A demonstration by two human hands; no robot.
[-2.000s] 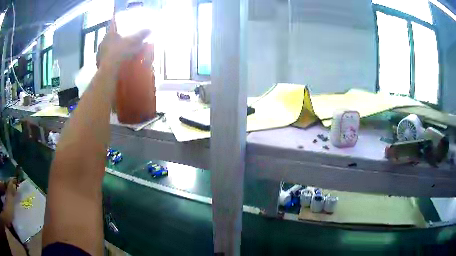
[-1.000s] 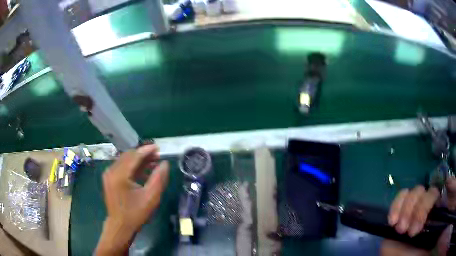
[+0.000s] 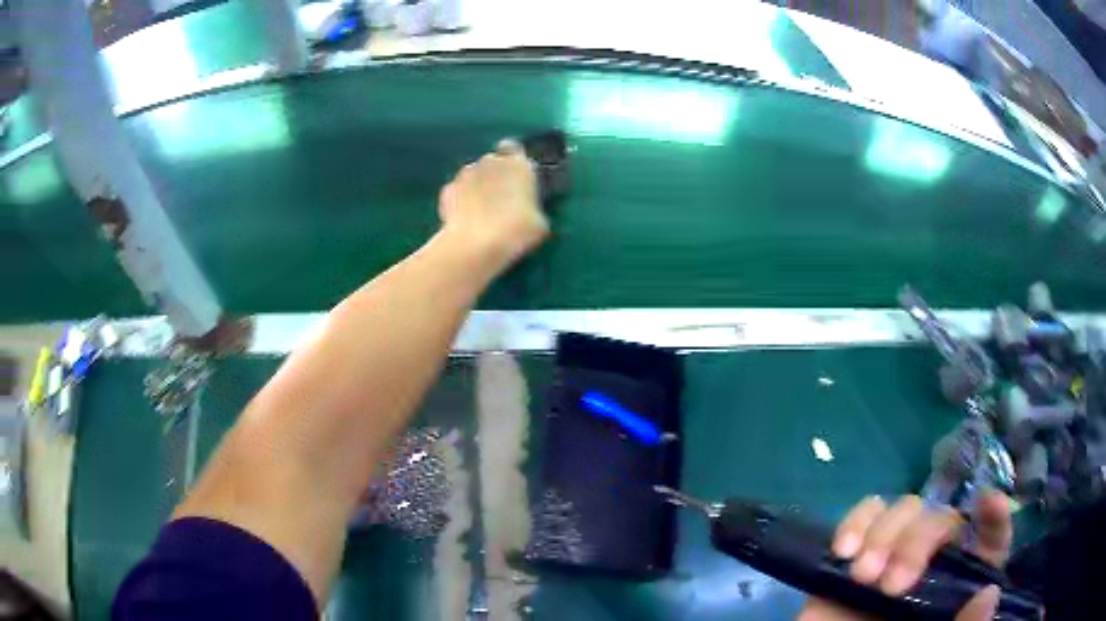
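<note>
My left hand (image 3: pixel 495 209) reaches over the green conveyor belt (image 3: pixel 364 206) and is closed around a dark grey device housing (image 3: pixel 549 164), whose round end shows beyond the fingers. The rest of the housing is hidden by the hand. My right hand (image 3: pixel 904 552) holds the black electric screwdriver (image 3: pixel 788 546) at lower right. Its thin bit points left, over the right edge of the black parts tray (image 3: pixel 613 485). A blue cell (image 3: pixel 622 417) and small screws lie in the tray.
A screw heap (image 3: pixel 418 485) lies beside my left forearm. Grey housings (image 3: pixel 1031 412) are piled at right. A chipped white post (image 3: pixel 134 194) stands at left. Cells (image 3: pixel 79 352) and small parts lie near its foot. Worn tape (image 3: pixel 497 449) runs beside the tray.
My left hand has moved from the bench up and right onto the belt and closed on a housing. The view has shifted right. My right hand still holds the screwdriver.
</note>
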